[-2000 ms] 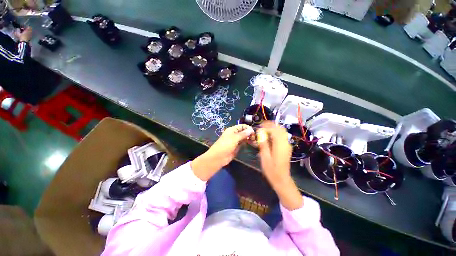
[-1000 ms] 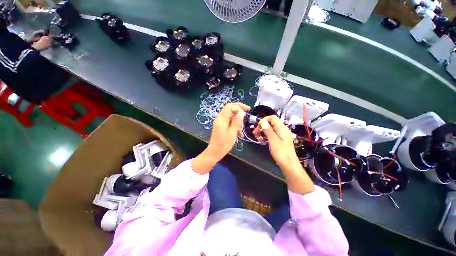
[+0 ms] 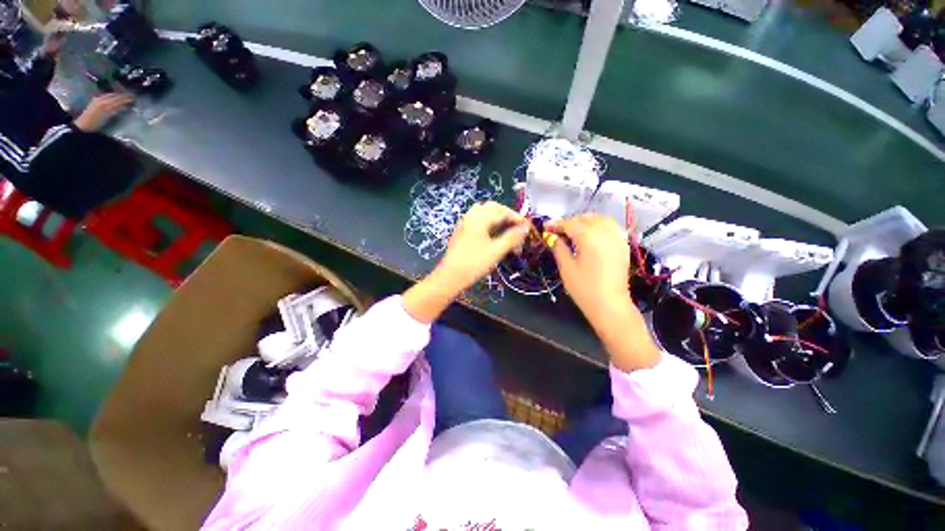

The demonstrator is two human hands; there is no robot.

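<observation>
The leftmost camera base housing (image 3: 530, 272), a white-rimmed cup with a black inside, stands on the bench at its front edge. My left hand (image 3: 480, 244) and my right hand (image 3: 596, 259) meet above this cup. Their fingertips pinch thin wires (image 3: 536, 236) that rise from it; the fingers partly hide the wires. A yellow patch shows on a right-hand finger. More housings (image 3: 705, 324) with red and orange wires stand in a row to the right, their flat white arms behind them.
Black camera heads (image 3: 370, 148) cluster at the back left, beside a tangled pile of white ties (image 3: 446, 207). A metal post (image 3: 591, 73) and a fan (image 3: 471, 8) stand behind. A cardboard box (image 3: 155, 384) holds units at lower left. Another person's hand (image 3: 104, 109) is at far left.
Both hands have come closer together over the leftmost cup, and the dark part with a pale piece seen between them a second ago no longer shows. The view has shifted slightly.
</observation>
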